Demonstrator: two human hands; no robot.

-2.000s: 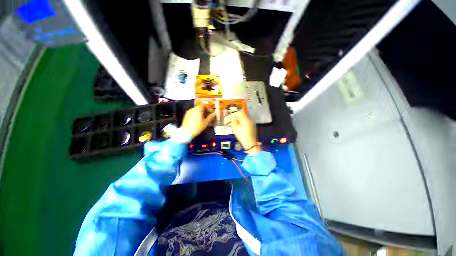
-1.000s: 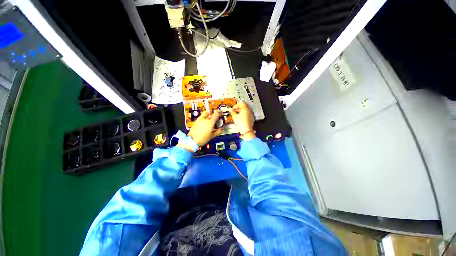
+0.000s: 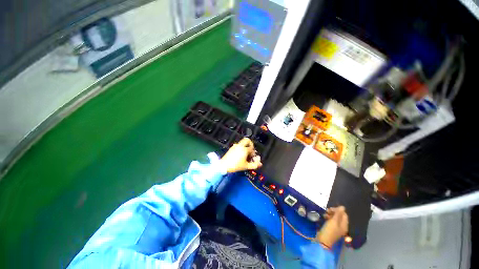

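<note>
My left hand (image 3: pixel 240 156) is over the near right end of the black parts tray (image 3: pixel 208 127), fingers curled together and pointing down; whether they hold a round unit cannot be told. Round units sit in several tray pockets. My right hand (image 3: pixel 334 226) is at the front right edge of the black machine table, fingers curled, blurred; its contents cannot be told. Orange fixtures (image 3: pixel 329 146) stand together beyond a white paper sheet (image 3: pixel 313 175), untouched by either hand.
A metal base plate (image 3: pixel 355 155) lies right of the fixtures. The control box (image 3: pixel 290 200) runs along the table's front edge. The machine head (image 3: pixel 379 109) with hoses is at upper right. A second black tray (image 3: pixel 243 85) and a white frame post (image 3: pixel 280 57) stand behind the first tray.
The view has swung left. My left hand has left the fixtures for the tray; my right hand has moved to the table's front right. The white sheet now shows uncovered before the fixtures.
</note>
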